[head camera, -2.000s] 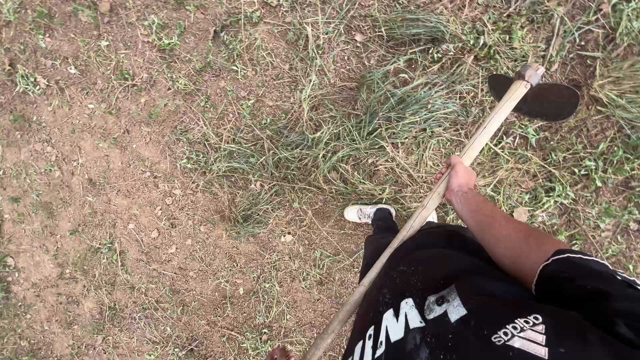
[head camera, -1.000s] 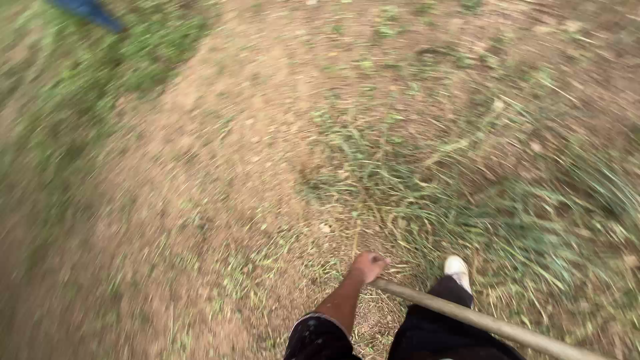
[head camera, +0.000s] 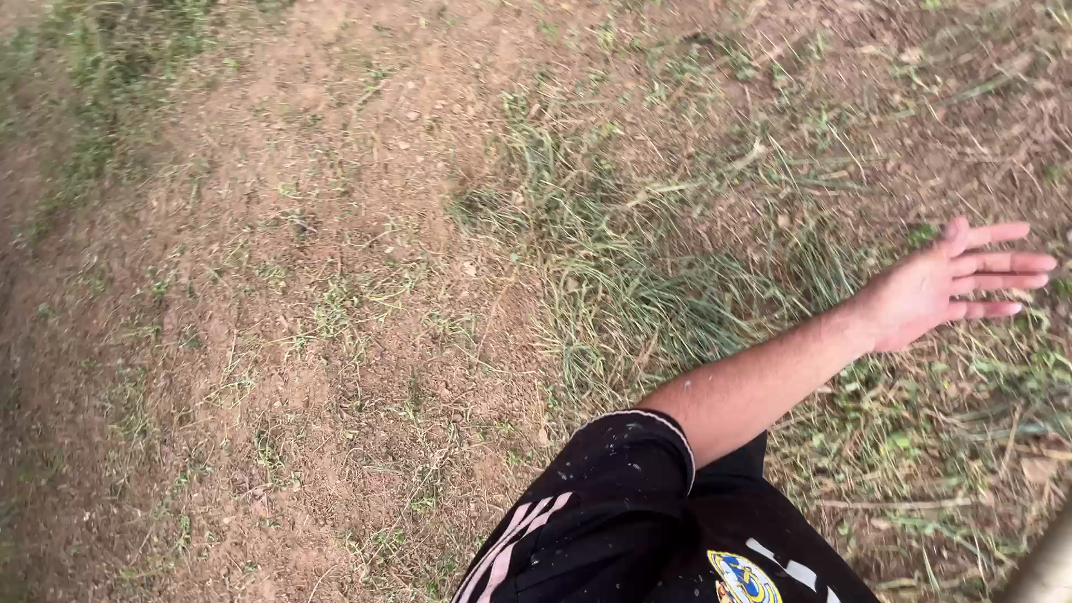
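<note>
My left hand (head camera: 913, 289) reaches across to the right over grass, its fingers spread and nothing in them. The left forearm comes out of a black short sleeve with pale stripes. At the bottom right corner shows a blurred part of the wooden hoe handle (head camera: 1047, 561), apart from my left hand. The hoe's metal blade is out of view. My right hand is also outside the frame, so its hold cannot be seen. Below my left hand lies a tuft of long green grass (head camera: 662, 293), flattened on the soil.
Bare brown soil (head camera: 276, 360) with small weeds spreads over the left and middle. Greener grass (head camera: 126, 75) grows at the upper left. Dry stalks and leaves lie at the right, and a twig (head camera: 896, 504) lies at the lower right.
My left hand, closed at the end of the wooden handle one second ago, has let go and moved right. The handle now shows only at the lower right corner. The view has shifted.
</note>
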